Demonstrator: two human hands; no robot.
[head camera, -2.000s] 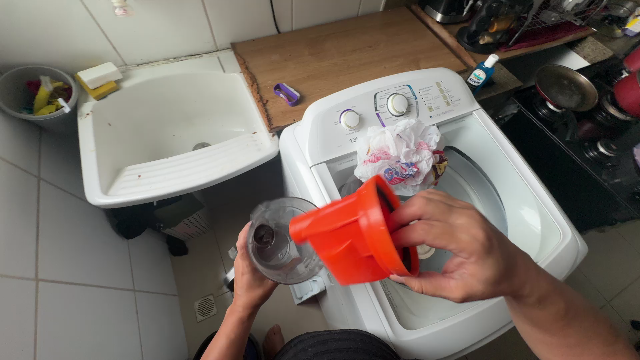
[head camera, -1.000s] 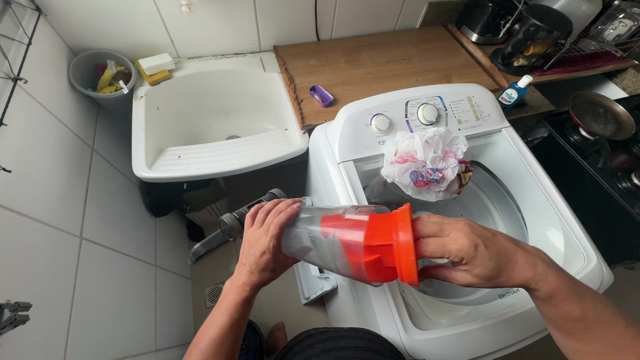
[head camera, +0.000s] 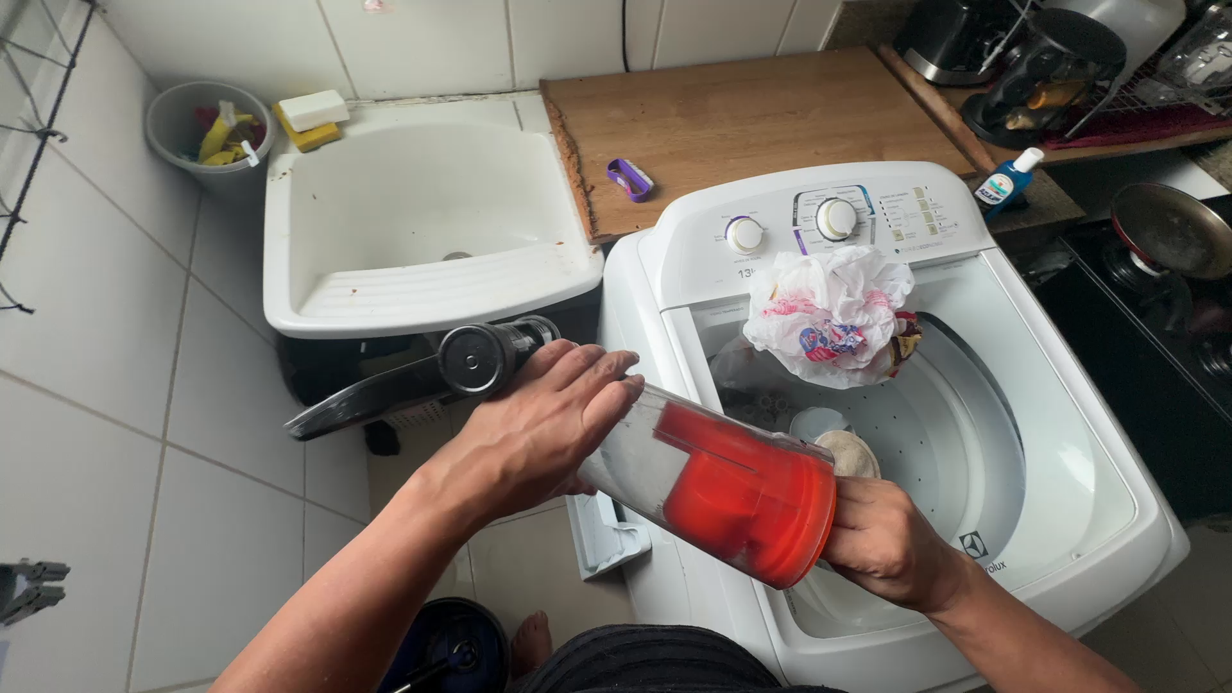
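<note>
A clear plastic dust container (head camera: 630, 472), probably of a vacuum cleaner, lies tilted between my hands, with a black fitting (head camera: 472, 361) at its left end. My left hand (head camera: 549, 414) is wrapped over the container near that fitting. The red plastic insert (head camera: 741, 486) sits inside the container's right end. At the insert's rim is my right hand (head camera: 885, 539), its fingers partly hidden inside the opening. Behind it stands the top-loading washing machine (head camera: 1078, 481), with a crumpled plastic bag (head camera: 828, 308) and a round beige item (head camera: 849, 452) over or in its opening.
A white laundry sink (head camera: 423, 212) stands at the back left, beside a grey bucket (head camera: 207, 135). The wooden board (head camera: 760, 115) holds a purple plastic item (head camera: 630, 180). At the right are a blue bottle (head camera: 1008, 183) and a pan (head camera: 1169, 231) on the stove. A dark round object (head camera: 452, 645) is below.
The red insert, held apart from or at the mouth of the clear container two seconds ago, is now inside it. My left hand has shifted from the container's underside to over its upper side.
</note>
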